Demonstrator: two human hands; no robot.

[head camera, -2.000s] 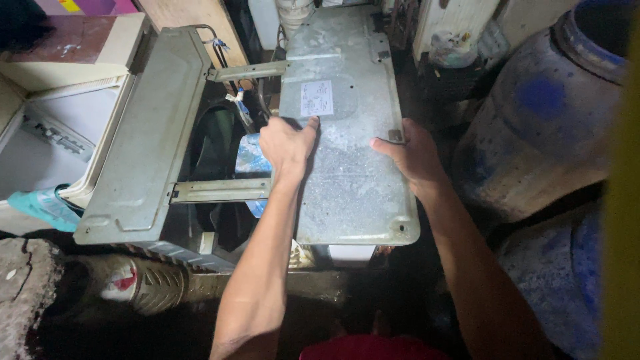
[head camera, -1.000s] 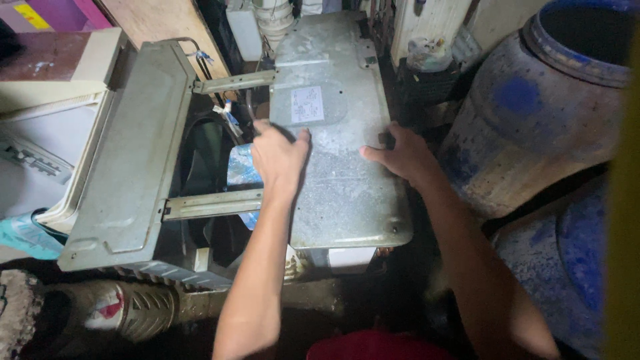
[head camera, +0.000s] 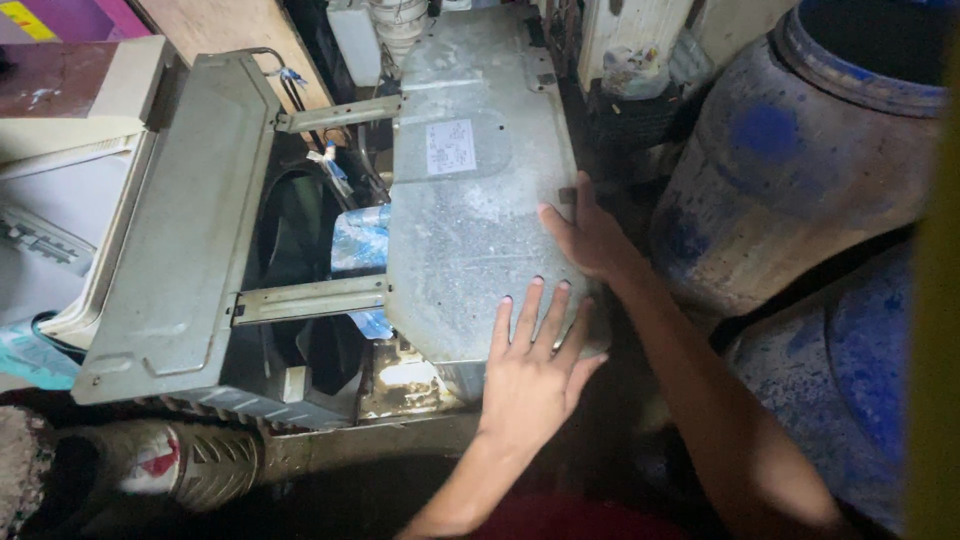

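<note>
A grey metal panel with bent edges [head camera: 480, 247] lies across the middle, with a printed label [head camera: 451, 146] on its upper part. Two metal brackets run from its left side to another grey panel [head camera: 187, 225] on an open metal housing. My left hand [head camera: 534, 356] rests on the near right corner with its fingers spread. My right hand [head camera: 585, 229] holds the right edge, thumb on top and the other fingers partly hidden beyond the edge. Below the brackets are dark fan blades [head camera: 300, 225] and a blue and white plastic bag [head camera: 361, 241].
Large blue-stained drums [head camera: 780, 150] stand at the right. A white open cabinet or appliance [head camera: 112, 225] is at the left. A ribbed container [head camera: 217, 461] lies at the lower left, and stacked buckets [head camera: 397, 26] stand behind the panel.
My left hand has moved from the panel's left middle to its near right corner. The panel has turned slightly, and its near edge sits differently.
</note>
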